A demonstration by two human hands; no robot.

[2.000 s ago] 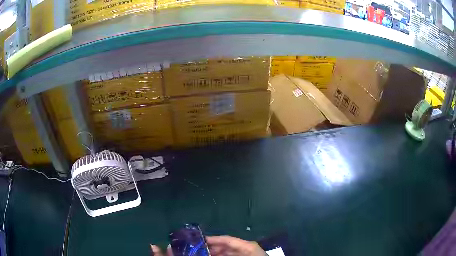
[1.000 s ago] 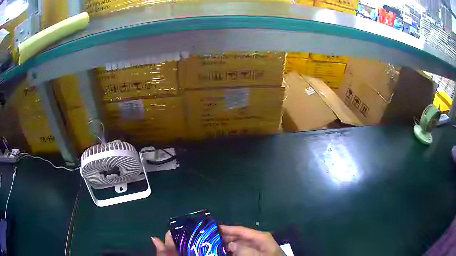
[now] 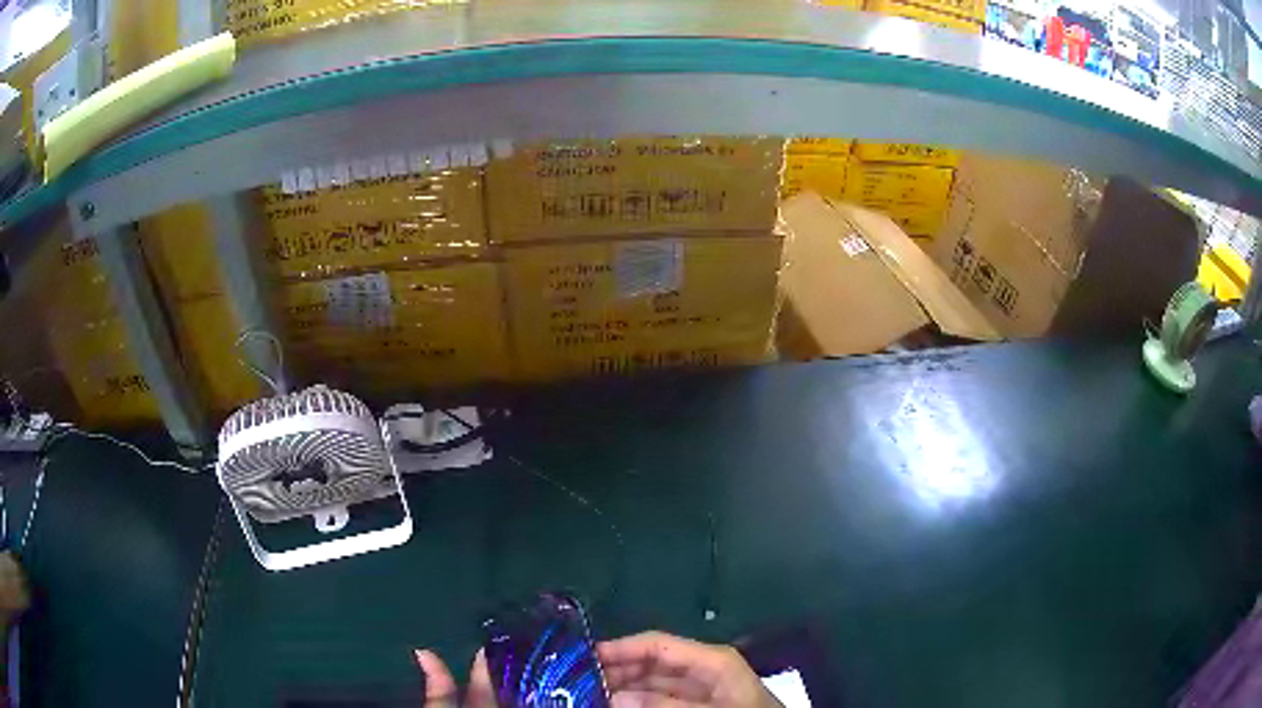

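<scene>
A smartphone point(image 3: 547, 657) is at the bottom centre of the head view, its lower end cut off by the frame edge. Its screen shows a dark picture with blue and purple swirls. My left hand point(image 3: 457, 681) is at its left edge, mostly cut off, with the fingertips showing. My right hand point(image 3: 681, 672) grips the phone's right edge. Both hands are bare.
A white desk fan point(image 3: 307, 470) and a white power strip point(image 3: 432, 440) stand on the dark green bench. A small green fan point(image 3: 1179, 336) is at the far right. Cartons point(image 3: 637, 297) are behind, under a green-edged shelf point(image 3: 595, 62). Another person's hand point(image 3: 11, 592) shows at the left edge.
The phone has risen into view since the first frame and dropped slightly since the second. Its swirl picture became brighter after the first frame. Another person's hand has appeared at the left edge.
</scene>
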